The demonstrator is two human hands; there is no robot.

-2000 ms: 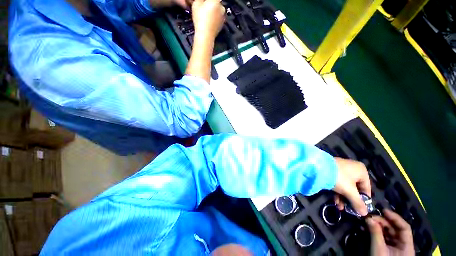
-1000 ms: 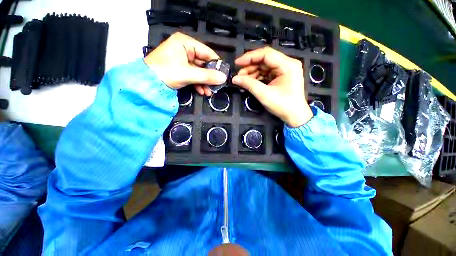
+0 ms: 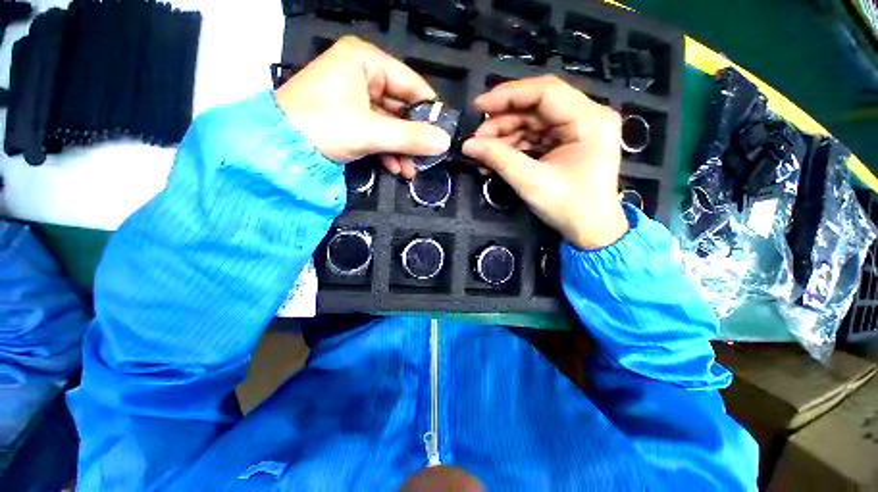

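Observation:
My left hand [image 3: 371,110] holds a round watch head [image 3: 435,133] with a silver edge between thumb and fingers, above the foam tray [image 3: 438,302]. My right hand [image 3: 554,144] pinches a short black strap [image 3: 469,127] against the right side of the watch head. Whether the strap is joined cannot be told; the fingertips hide the strap end. Bare watch heads [image 3: 422,258] with silver rings sit in the tray's lower pockets. Strapped watches [image 3: 520,40] lie across its upper pockets.
A fanned strap pile [image 3: 120,77] lies on a white sheet [image 3: 91,187] at the left. Crinkled clear bags with black straps [image 3: 761,207] lie right of the tray, with another black tray at the far right edge. Cardboard boxes [image 3: 789,384] stand below. A neighbour's blue sleeve shows far left.
The view has swung from the neighbour's side to my own tray. Since one second ago, a black strap shows more clearly between my hands, beside the watch head.

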